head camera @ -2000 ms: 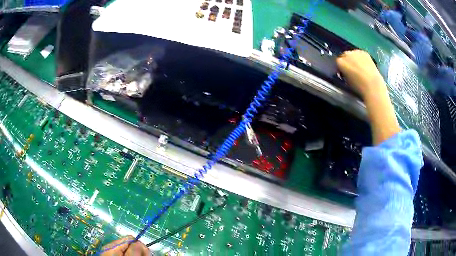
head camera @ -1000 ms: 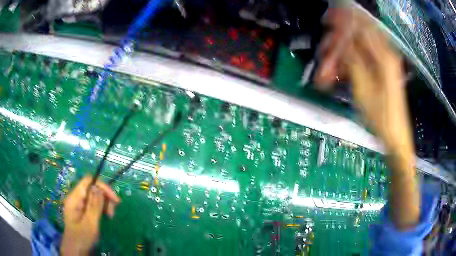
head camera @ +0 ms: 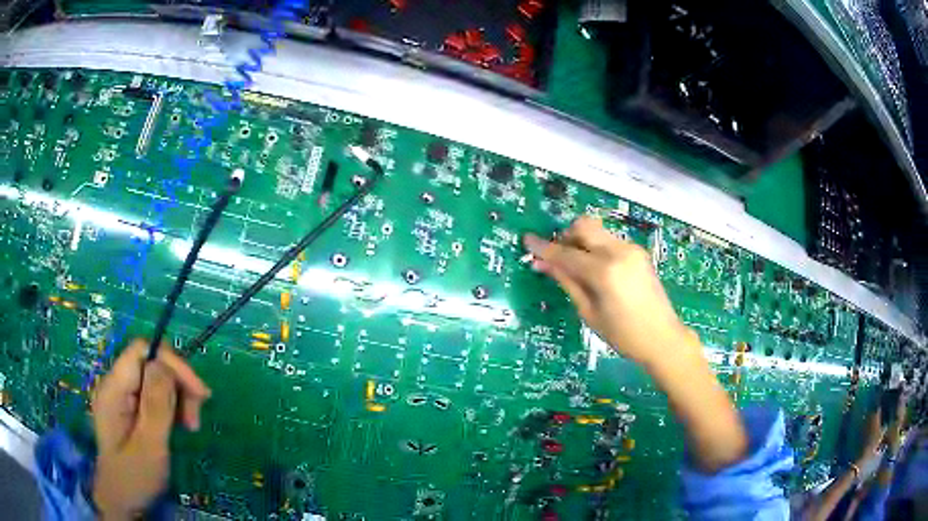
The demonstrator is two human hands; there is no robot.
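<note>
A large green circuit board (head camera: 448, 356) with white print and small parts fills the lower view. My left hand (head camera: 142, 417) is at the lower left, closed on two black cables (head camera: 280, 267) that stick out over the board; their far ends have pale tips. My right hand (head camera: 600, 285) is low over the board right of the middle, thumb and fingertips pinched together. A small pale thing (head camera: 529, 261) shows at its fingertips; what it is cannot be told.
A pale metal rail (head camera: 438, 107) runs along the board's far edge. Beyond it are a dark bin with red parts (head camera: 488, 46) and another dark bin (head camera: 702, 92). A blue coiled cord (head camera: 244, 66) crosses at the upper left. Another person's hands (head camera: 865, 453) show at the lower right.
My right hand has moved from beyond the rail, past the bins, down to the board. My left hand, lower in view earlier, still holds the black cables. The view has shifted toward the board.
</note>
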